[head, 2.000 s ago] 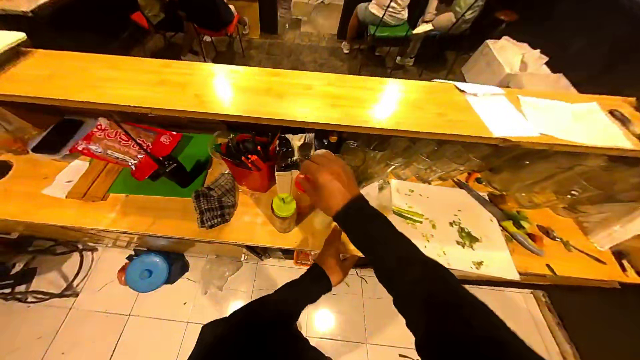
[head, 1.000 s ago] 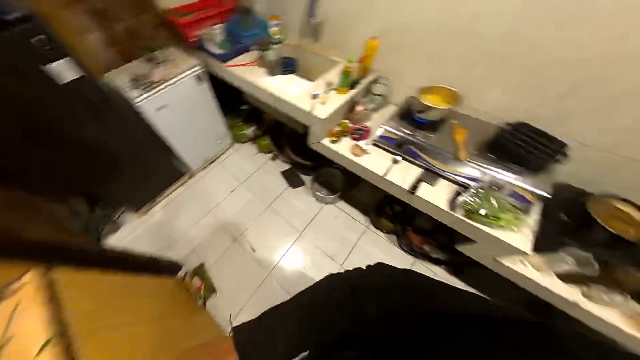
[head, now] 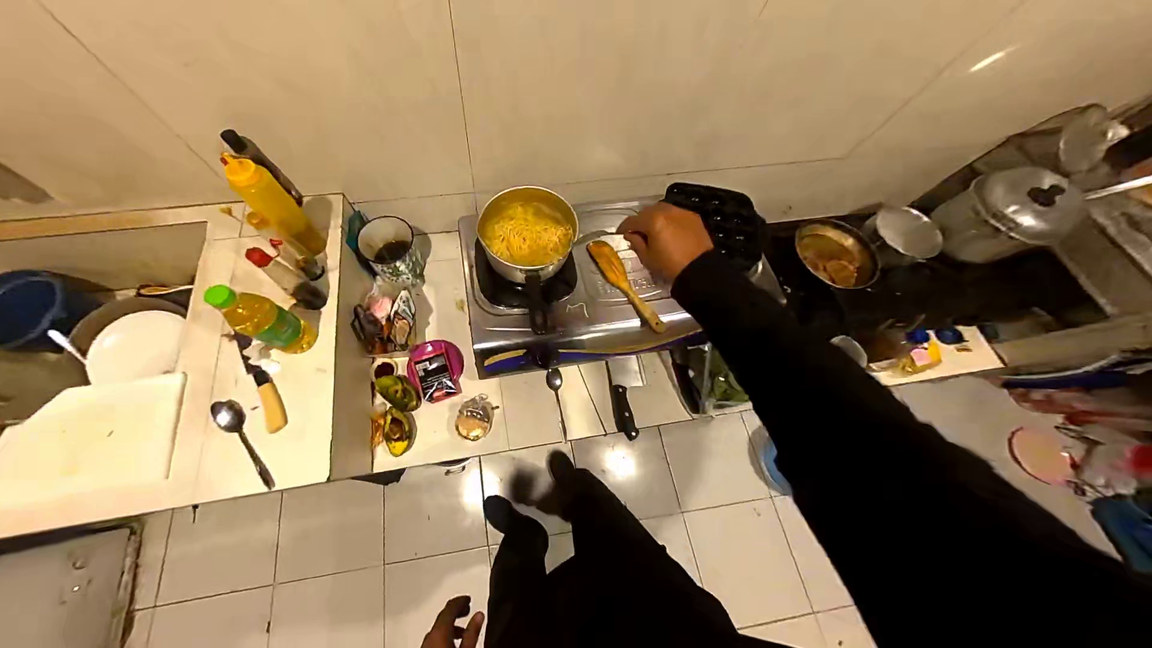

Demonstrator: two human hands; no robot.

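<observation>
A pot of yellow noodles [head: 527,236] sits on the left burner of a steel gas stove [head: 594,333]. My right hand [head: 666,238] is just right of the pot, its fingers closed on a thin metal utensil [head: 605,234] that reaches toward the pot's rim; its far end is unclear. Below that hand, a wooden spatula [head: 625,283] lies on the stove top. A black molded pan [head: 720,216] is behind the hand, partly covered by it. Low in the view, over the floor, my left hand [head: 454,625] shows only its fingers, spread apart, with nothing visible in them.
A knife [head: 623,409] and a spoon [head: 555,396] lie along the counter's front edge. Avocado halves [head: 396,430] and a pink dish [head: 436,369] are left of them. Bottles [head: 261,319] stand further left by the sink. A frying pan [head: 837,255] and a lidded pot [head: 1017,211] stand right.
The view has swung from the wooden counter to the stove. My right hand, near a green-topped bottle two seconds ago, is now beside the noodle pot, holding a thin utensil.
</observation>
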